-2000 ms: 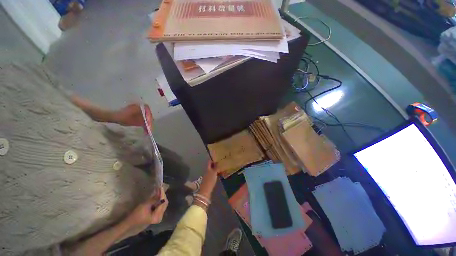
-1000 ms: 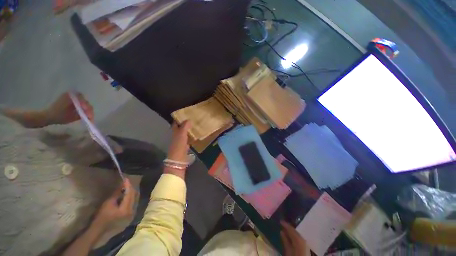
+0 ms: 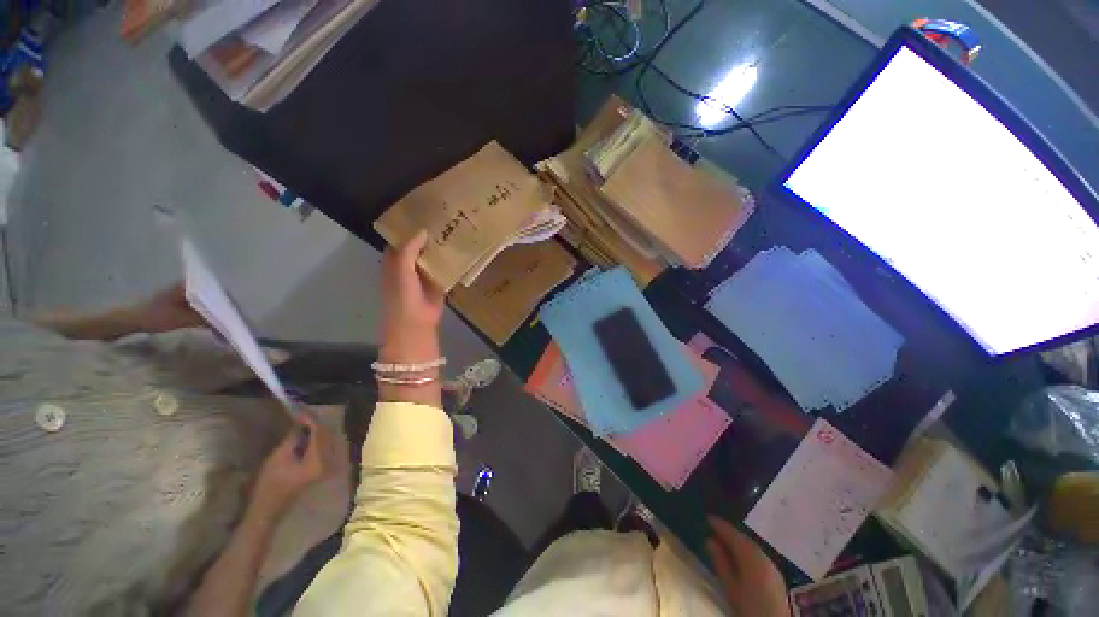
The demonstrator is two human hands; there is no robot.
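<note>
My left hand, in a yellow sleeve with bracelets, holds a bundle of tan kraft envelopes by its near left corner. The top one has dark handwriting, and whitish paper edges show at its right end. Another tan envelope lies below it at the desk's edge. A thick pile of kraft envelopes lies just to the right, against the black box. My right hand is at the bottom edge of the picture, partly cut off, by the front edge of the desk; its fingers are unclear.
A black phone lies on blue slips over pink slips. More blue slips lie before the bright monitor. A pink sheet and calculator are lower right. A person stands left, holding a white paper.
My left hand has lifted the envelope bundle up from the desk and tilted it, uncovering the tan envelope beneath. The view has shifted, and more of the calculator shows at the bottom.
</note>
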